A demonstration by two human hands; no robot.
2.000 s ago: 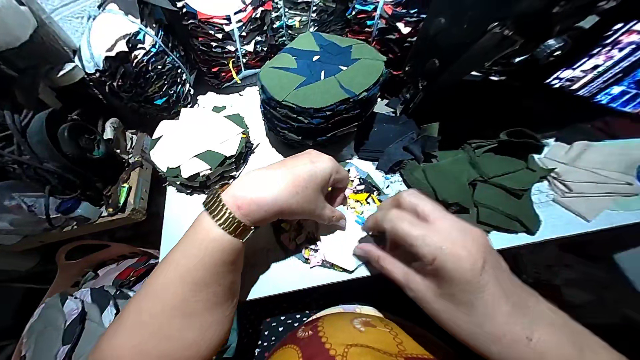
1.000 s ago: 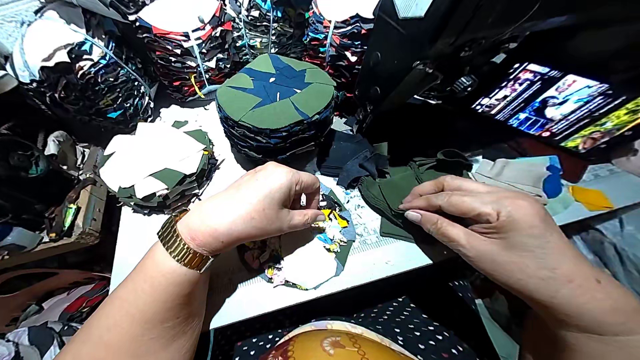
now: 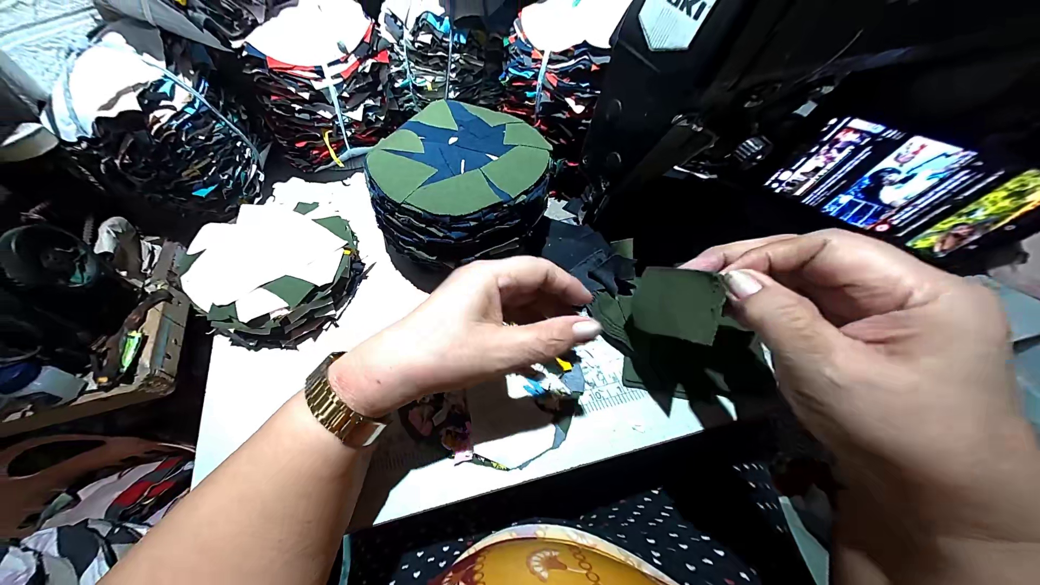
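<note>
My right hand (image 3: 861, 341) pinches a small dark green fabric piece (image 3: 678, 305) between thumb and fingers, above a pile of green pieces (image 3: 707, 357). To its left, my left hand (image 3: 479, 333), with a gold watch at the wrist, is held with thumb and fingers apart and nothing between them. Beneath the left hand lies a round patchwork piece (image 3: 520, 422) of white and mixed scraps, partly hidden. Behind the hands stands a tall round stack of fabric pieces (image 3: 459, 166), its top green with a navy star shape. A lower stack with white and green tops (image 3: 268, 268) sits at left.
Tied stacks of fabric rounds (image 3: 317, 89) stand along the back. A black sewing machine (image 3: 650, 106) and a lit screen (image 3: 886, 179) are at right. Dark scraps (image 3: 581, 252) lie beside the tall stack. A wooden crate (image 3: 154, 349) is left of the white table (image 3: 268, 406).
My right hand has moved right from the patchwork round to the green pile and now holds a green piece. My left hand's fingers have spread apart. The view has shifted.
</note>
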